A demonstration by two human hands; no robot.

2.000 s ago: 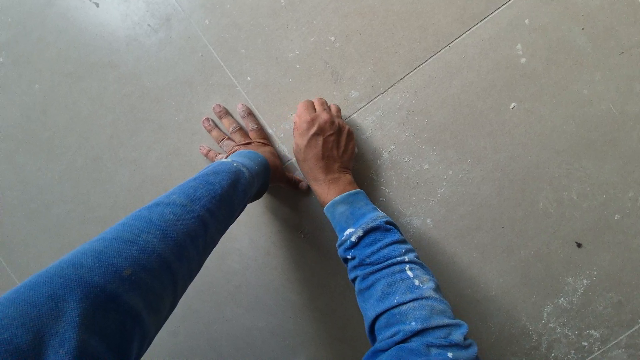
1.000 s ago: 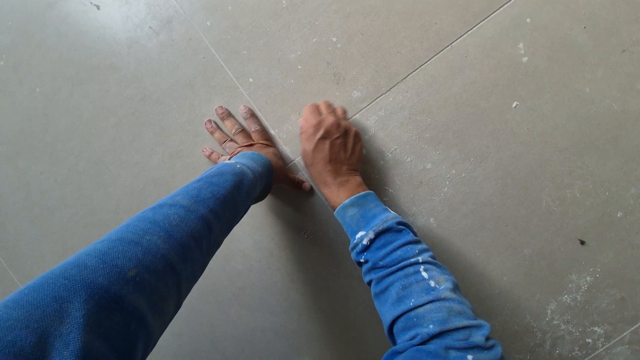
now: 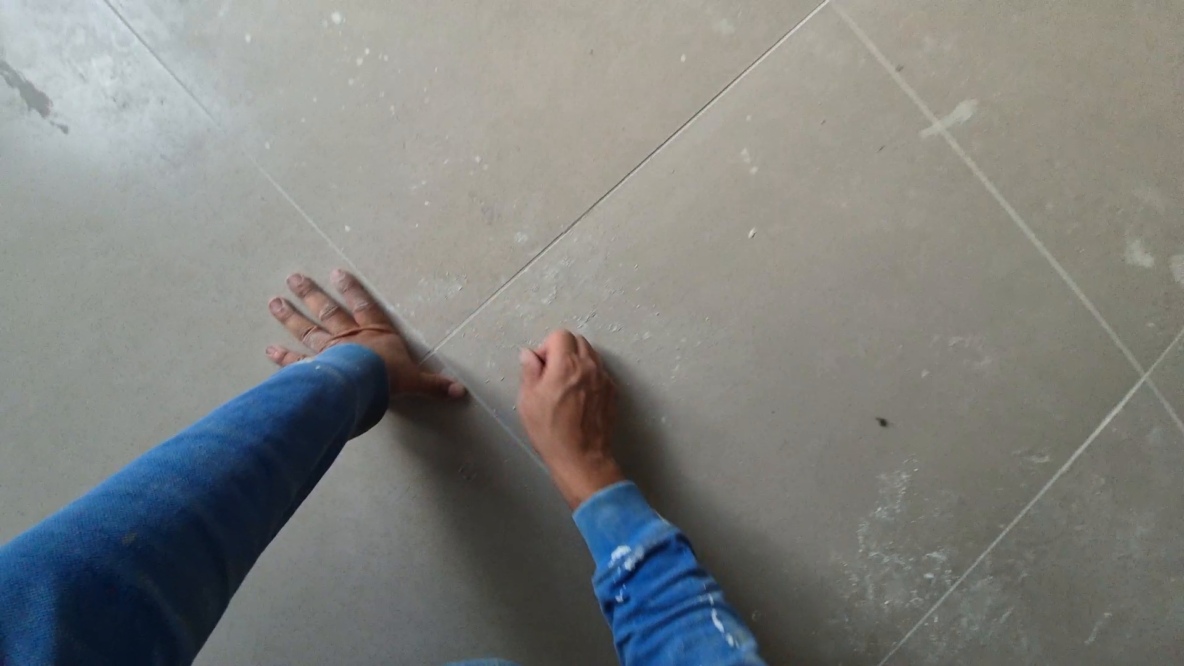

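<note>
My left hand (image 3: 370, 338) lies palm down on the grey floor tiles (image 3: 740, 370), fingers spread, across the left side of a tile joint, its thumb reaching over that joint. To its right, my right hand (image 3: 569, 398) is curled with its knuckles up, over the tile right of the joint crossing. Whether its hidden fingertips pinch something small cannot be seen. White crumbs and dust (image 3: 583, 305) lie on the tile just beyond the right hand. Both blue sleeves are in view, the right one with white smears.
A pale joint line (image 3: 1017, 217) runs down the right side. White residue (image 3: 893, 536) marks the tile at lower right, near a small dark speck (image 3: 881, 422). A dark smudge (image 3: 32, 92) shows at upper left.
My right hand has moved back toward me and right, away from the joint crossing, uncovering white crumbs. My left hand stays planted on the floor. The view has shifted.
</note>
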